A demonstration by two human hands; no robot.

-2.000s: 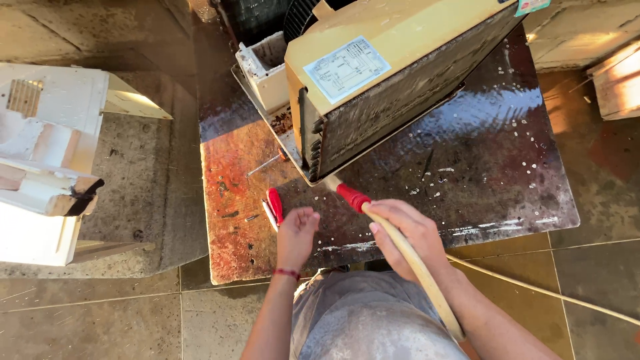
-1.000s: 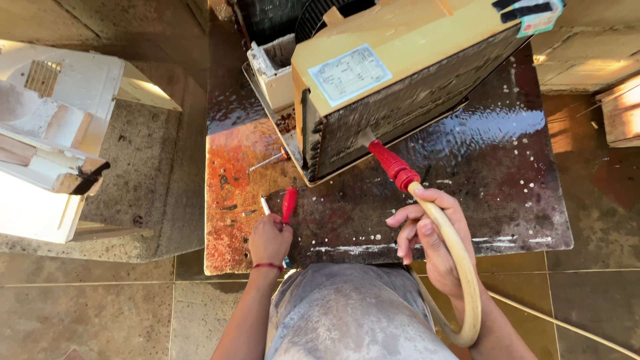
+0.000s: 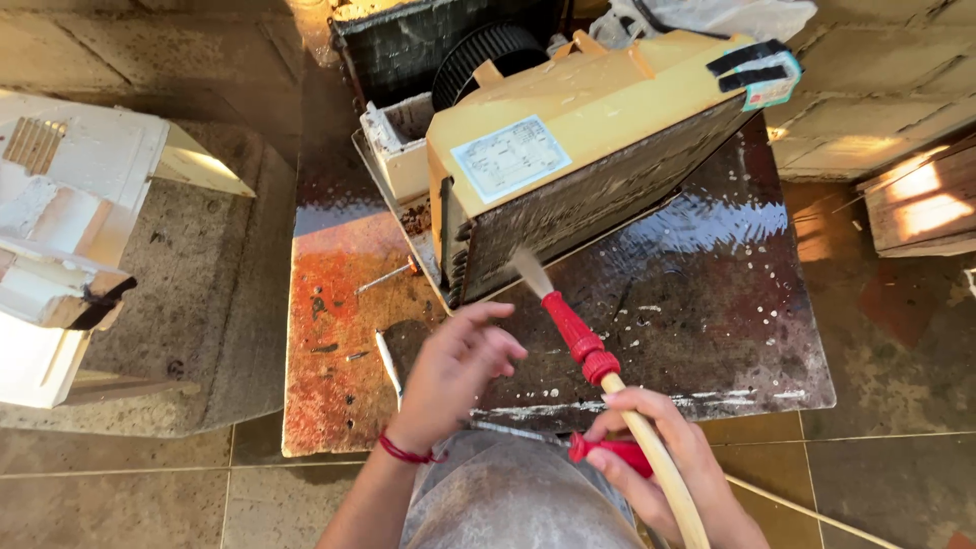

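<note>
My right hand [image 3: 648,457] holds a cream hose [image 3: 659,465] behind its red nozzle [image 3: 576,335], which sprays water onto the dark finned coil [image 3: 564,229] of an air conditioner unit. The same hand also holds a red-handled screwdriver [image 3: 610,451], its metal shaft pointing left. My left hand [image 3: 465,366], with a red cord bracelet, is raised over the board, fingers partly spread and holding nothing. A white pen-like stick [image 3: 387,362] lies beside it. The unit's yellowish casing [image 3: 595,99] bears a printed label [image 3: 511,158].
The unit stands on a stained, wet board [image 3: 701,343]. A thin screwdriver [image 3: 383,277] lies left of the coil. Behind are a black blower wheel [image 3: 488,61] and plastic sheeting [image 3: 717,15]. White plastic housing parts [image 3: 69,191] sit at left; a wooden box [image 3: 923,198] stands at right.
The red-handled screwdriver, by my left hand a second ago, is now in my right hand. My left hand has moved up toward the coil. The nozzle still sprays the coil.
</note>
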